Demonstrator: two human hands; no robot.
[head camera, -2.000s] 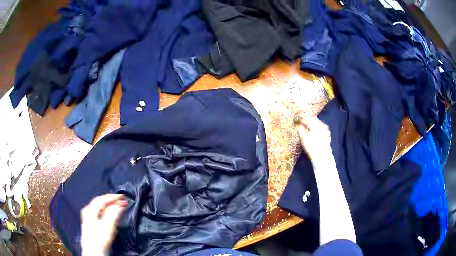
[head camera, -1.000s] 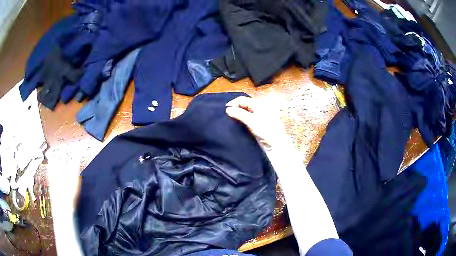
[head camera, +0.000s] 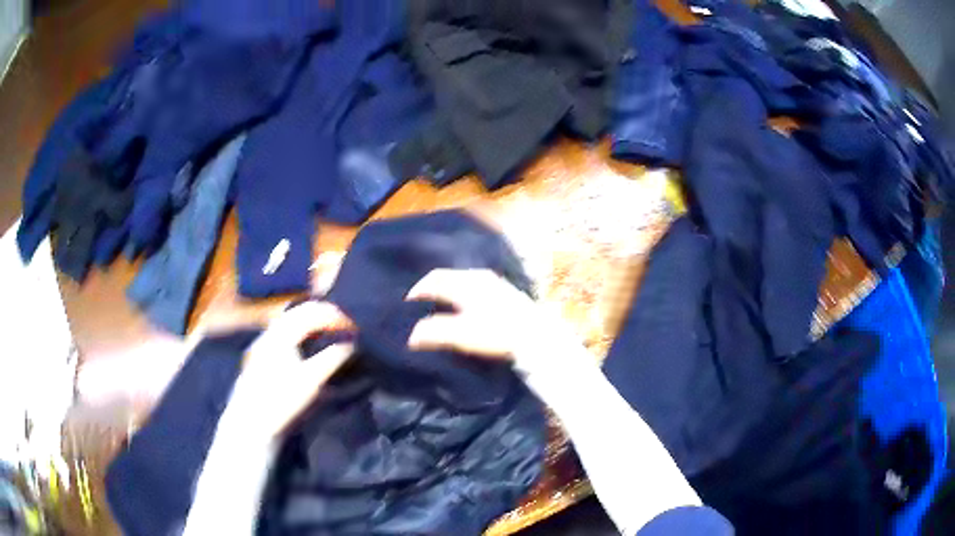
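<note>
The dark navy jacket (head camera: 429, 236) lies in front of me on the brown table (head camera: 586, 225), bunched up in the middle. Its shiny dark lining (head camera: 419, 450) faces up nearest to me. My left hand (head camera: 298, 361) is at the jacket's left middle, with thumb and fingers curled on the cloth. My right hand (head camera: 466, 314) lies on the matte cloth to the right, fingers bent and pinching a fold. Both hands are blurred. No needle or thread can be made out.
Navy garments (head camera: 241, 84) and a blacker one (head camera: 503, 94) are heaped along the back. A navy garment (head camera: 733, 251) lies at the right, beside blue plastic (head camera: 906, 366). White fabric (head camera: 31, 345) is at the left edge. A small yellow item (head camera: 674, 194) lies at the back right.
My right hand has come from the bare table at the right, over the jacket's upper edge, to its middle. My left hand has moved in from the left. The jacket's cloth is now more gathered.
</note>
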